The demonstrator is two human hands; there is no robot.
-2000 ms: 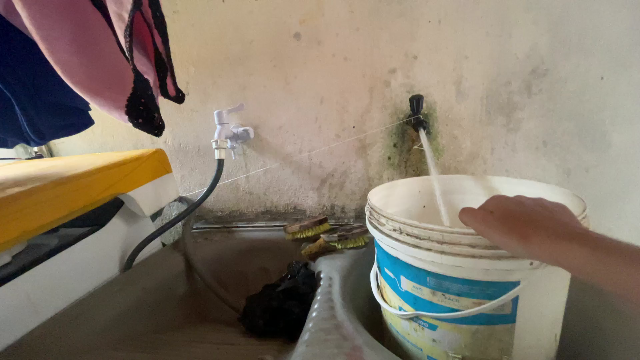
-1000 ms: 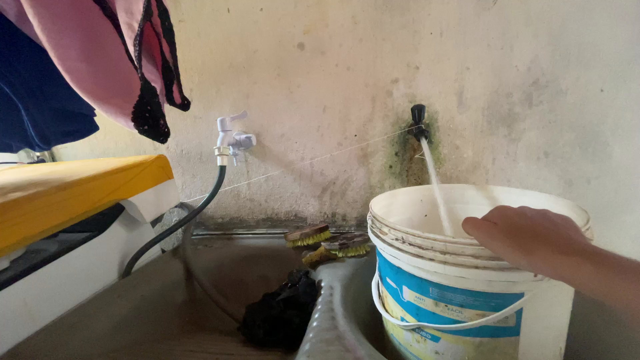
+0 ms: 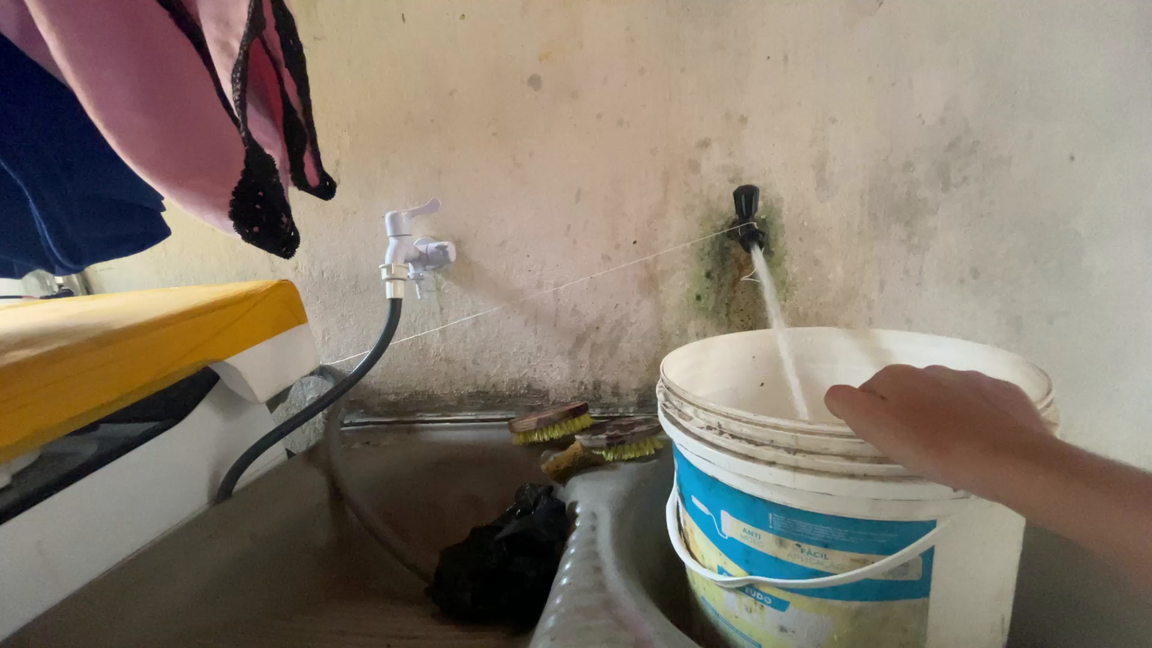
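Observation:
A white plastic bucket [image 3: 976, 576] with a blue and yellow label and a white handle stands at the right in the laundry sink. My right hand [image 3: 945, 418] rests on its front right rim, thumb at the edge, the other fingers partly hidden over the rim. From a black wall tap [image 3: 747, 220] a stream of water [image 3: 781, 324] runs into the bucket. The water level inside cannot be seen. My left hand is out of view.
Two scrubbing brushes [image 3: 551, 421] with yellow bristles lie on the sink's back ledge. A wet black cloth or bag [image 3: 504, 558] lies against the ribbed divider [image 3: 585, 558]. Left are a white tap [image 3: 409, 247] with a black hose [image 3: 315, 423], a yellow-covered surface [image 3: 162, 333] and hanging pink cloth [image 3: 153, 99].

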